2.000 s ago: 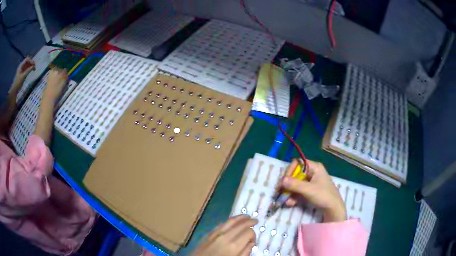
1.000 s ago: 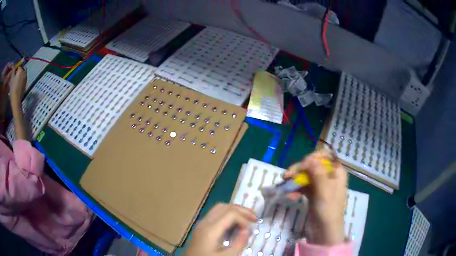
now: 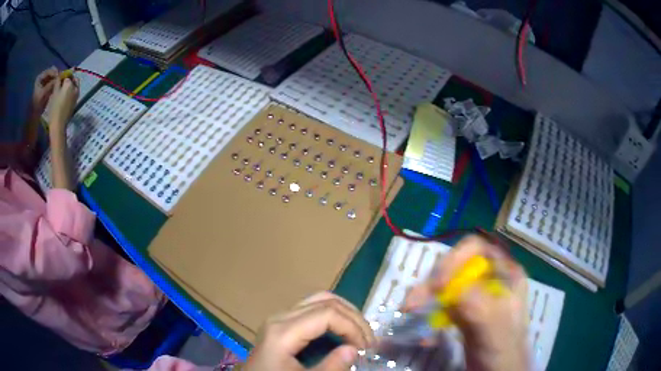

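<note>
My right hand (image 3: 489, 297) is closed around a yellow wired tool (image 3: 464, 282) over the white work board (image 3: 545, 308); hand and tool are blurred. The tool's front end is a grey blur low over the board. My left hand (image 3: 312, 333) is at the board's near left edge, fingers curled; whether it holds a small part cannot be told. Slim dumbbell-shaped strips (image 3: 417, 262) lie on the board's far part. Bright round dots (image 3: 384, 311) show on its near left part. The brown cardboard stack (image 3: 246, 253) bears rows of silver dots (image 3: 297, 163) on its upper half.
A red cable (image 3: 373, 109) hangs across the view and loops beside the work board. Filled white boards (image 3: 196, 123) lie at the back left; stacked boards (image 3: 569, 206) stand at right. A paper slip (image 3: 431, 148) and crumpled clear plastic (image 3: 478, 130) lie behind. A co-worker's pink sleeve (image 3: 43, 224) is at left.
The view has shifted, so the bench appears farther right. The red cable now hangs in a long loop over the bench. My right hand remains around the tool over the board.
</note>
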